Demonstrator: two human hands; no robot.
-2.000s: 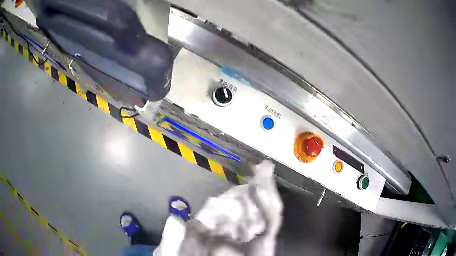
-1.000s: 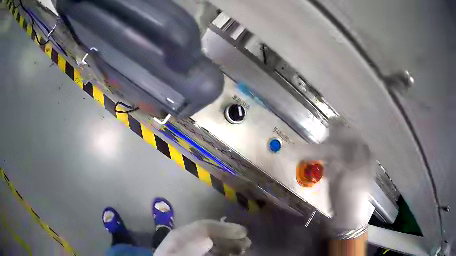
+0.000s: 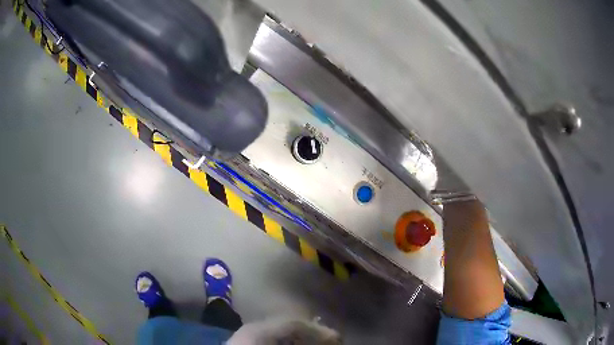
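Note:
A white machine control panel (image 3: pixel 276 162) runs diagonally across the view. It has a black knob (image 3: pixel 308 148), a blue button (image 3: pixel 364 194) and a red stop button (image 3: pixel 420 233) on an orange-yellow base. My right forearm crosses the panel's right part and reaches under the large grey cover. Only the glove cuff of my right hand (image 3: pixel 454 197) shows clearly; the fingers are hidden. My left hand (image 3: pixel 289 333), in a pale glove, is blurred and cut off by the bottom edge. Whether it holds anything cannot be told.
A dark grey rounded unit (image 3: pixel 168 74) hangs over the panel's upper left end. The large grey curved cover (image 3: pixel 485 121), with a metal knob (image 3: pixel 571 121), fills the upper right. Yellow-black tape (image 3: pixel 235 205) lines the machine's foot. Two feet in blue slippers (image 3: pixel 217 279) stand on the grey floor.
My right hand has moved up from over the panel and gone under the cover, leaving the forearm in view. My left hand has dropped lower, mostly out of the picture.

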